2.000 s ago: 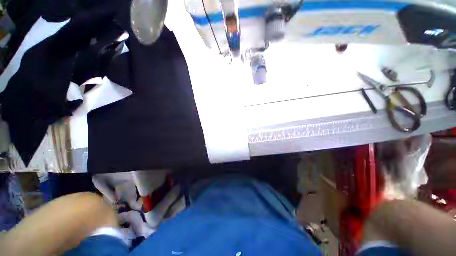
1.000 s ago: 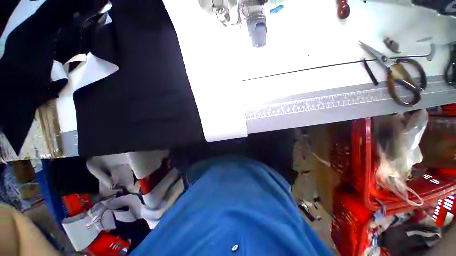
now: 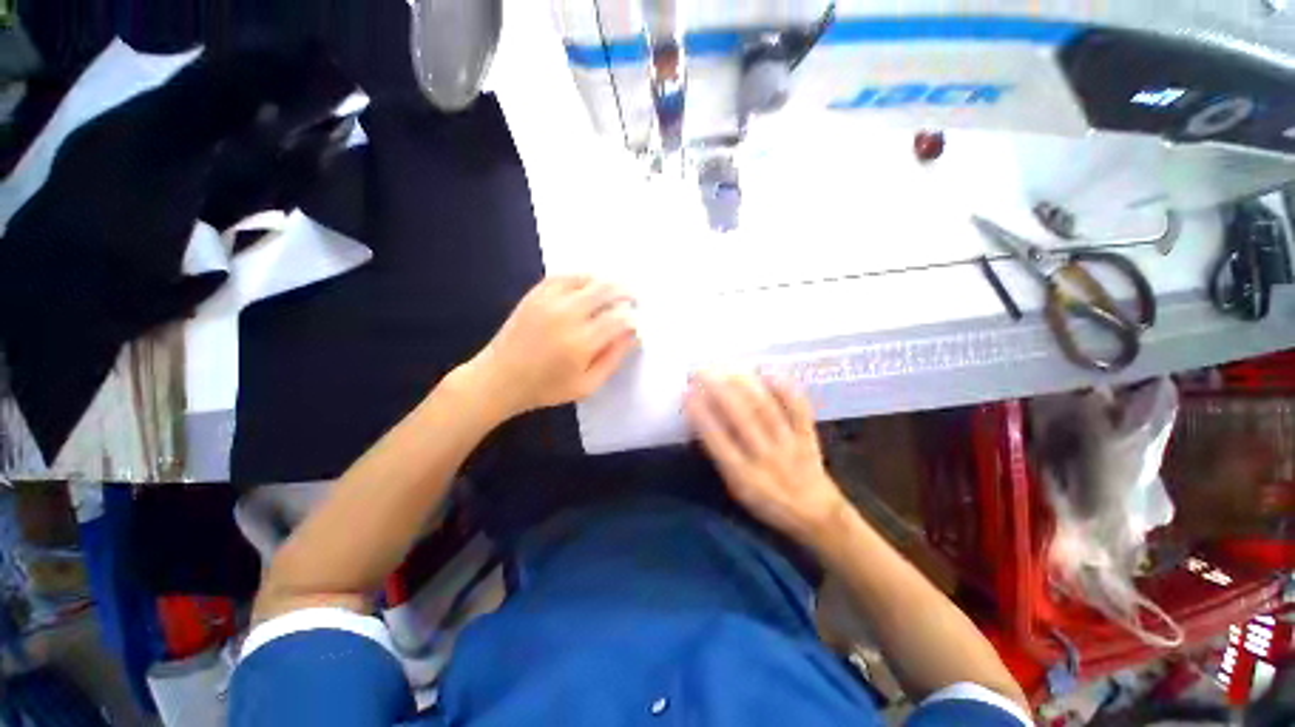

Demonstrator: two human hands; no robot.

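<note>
A white fabric strip (image 3: 615, 415) lies along the right edge of a large black fabric panel (image 3: 384, 327), running from the front table edge up toward the needle area. My left hand (image 3: 561, 341) rests on the white strip near its border with the black panel, fingers bent; whether it grips cloth I cannot tell. My right hand (image 3: 760, 440) is slightly blurred, its fingers on the strip's right edge near the table front. The presser foot and needle area (image 3: 675, 156) of the white sewing machine (image 3: 909, 85) is beyond my hands.
Shears (image 3: 1086, 305) lie right of the needle with a thin dark stick (image 3: 1000, 288) beside them. A ruler strip (image 3: 909, 362) runs along the front edge. A shiny oval part (image 3: 455, 50) is at upper left. Red crates (image 3: 1006, 526) with a clear bag (image 3: 1108, 483) stand below right.
Both hands have come into view and onto the white strip. The view has tilted back up, showing the machine head again. The cloth lies much as before.
</note>
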